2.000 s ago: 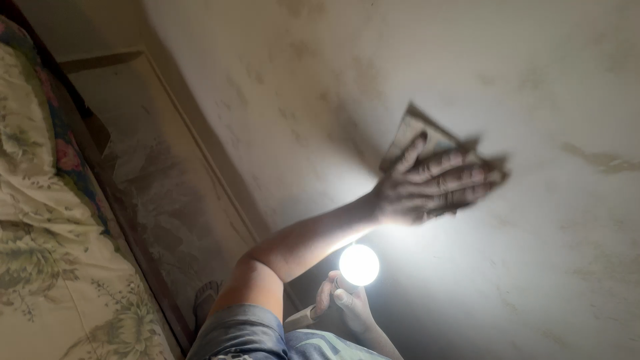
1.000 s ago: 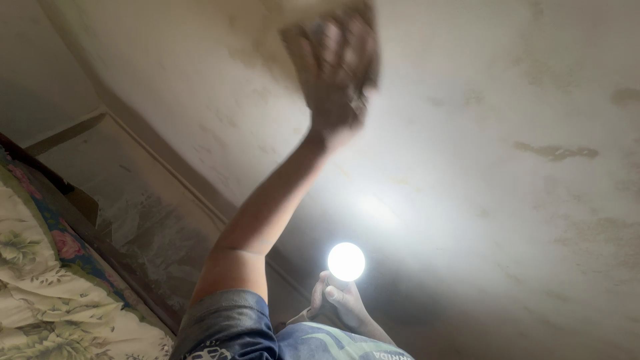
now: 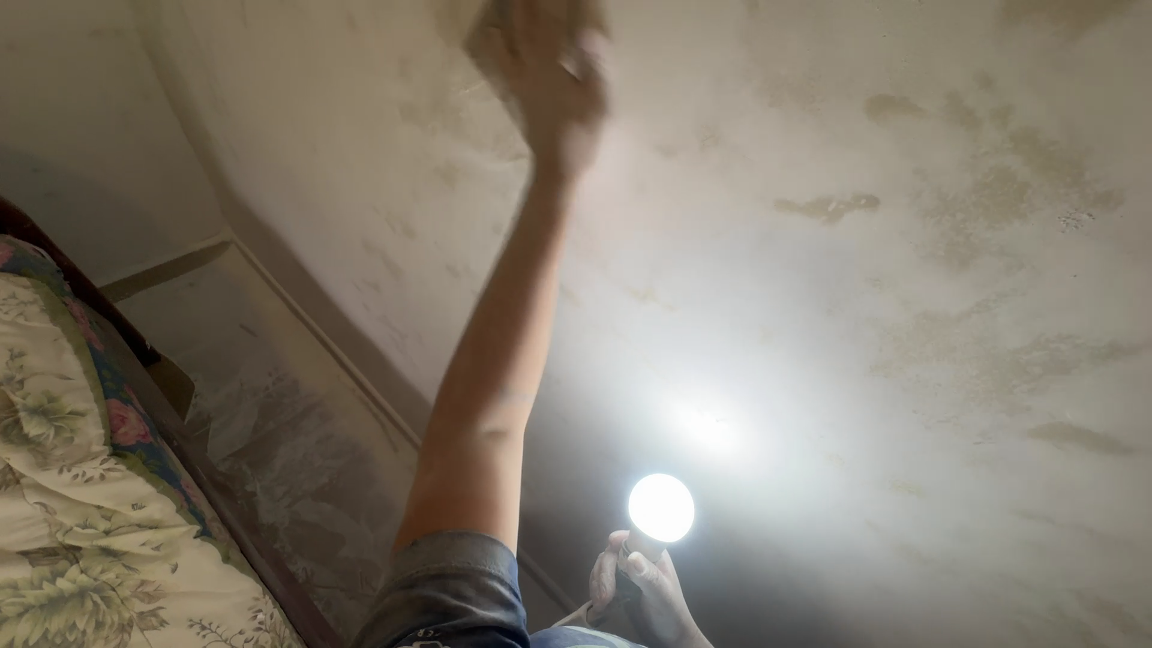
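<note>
My left hand (image 3: 558, 81) is raised at the top of the view, blurred, with its fingers spread over a thin brownish sheet (image 3: 490, 45) held flat against the plastered wall (image 3: 900, 297). The fingertips pass out of view at the top edge. Low in the view, right of my left arm, my right hand (image 3: 652, 589) grips the base of a lit round bulb (image 3: 661, 508), fingers on one side and thumb on the other. The bulb throws a bright glare on the wall beside it. Rough brownish patches (image 3: 828, 207) mark the pale wall.
A bed with a floral cover (image 3: 63, 504) and a dark wooden edge (image 3: 216, 531) lies at the left. Between it and the wall runs a strip of floor (image 3: 270, 396) with whitish smears, bordered by a skirting ledge (image 3: 315, 333). Another wall stands at the upper left.
My left hand and the sheet have moved from the wall right of my arm to the top of the view, and the arm is now stretched upward. My right hand still holds the bulb.
</note>
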